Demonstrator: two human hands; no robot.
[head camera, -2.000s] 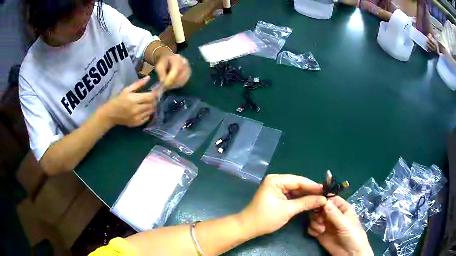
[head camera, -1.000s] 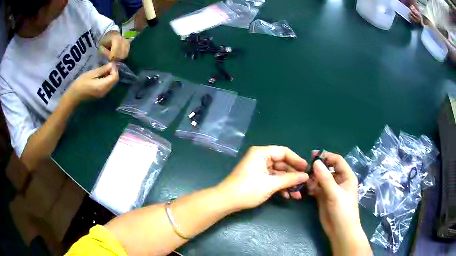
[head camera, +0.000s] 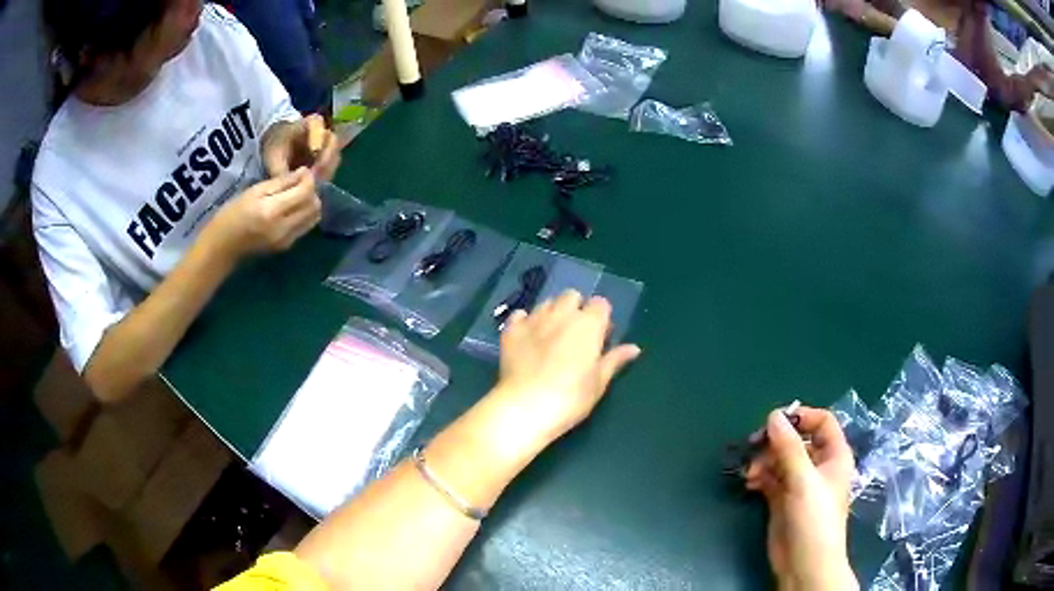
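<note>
My right hand (head camera: 806, 468) holds a small folded black USB cable (head camera: 746, 453) between thumb and fingers, a metal plug tip showing above the thumb. My left hand (head camera: 561, 360) lies palm down over the near part of overlapping flat clear zip bags (head camera: 622, 298), thumb spread to the right; its fingertips touch or hover over the bags, and it covers their lower part. A coiled black cable (head camera: 520, 296) with light plugs lies on the left one of these bags, beside my fingers. Two more clear bags with black cables on them (head camera: 445, 256) lie further left.
A stack of new bags in a sleeve (head camera: 347, 421) lies left of my forearm; another (head camera: 520, 92) lies at the back. Loose black cables (head camera: 526, 156) lie mid-table. Packed bags (head camera: 942, 444) are heaped right, near a dark instrument (head camera: 1034, 462). A person sits left; white containers stand back right.
My left hand has left the cable and moved left onto the flat bags. My right hand keeps the cable, now lower and apart from the left. The view has shifted.
</note>
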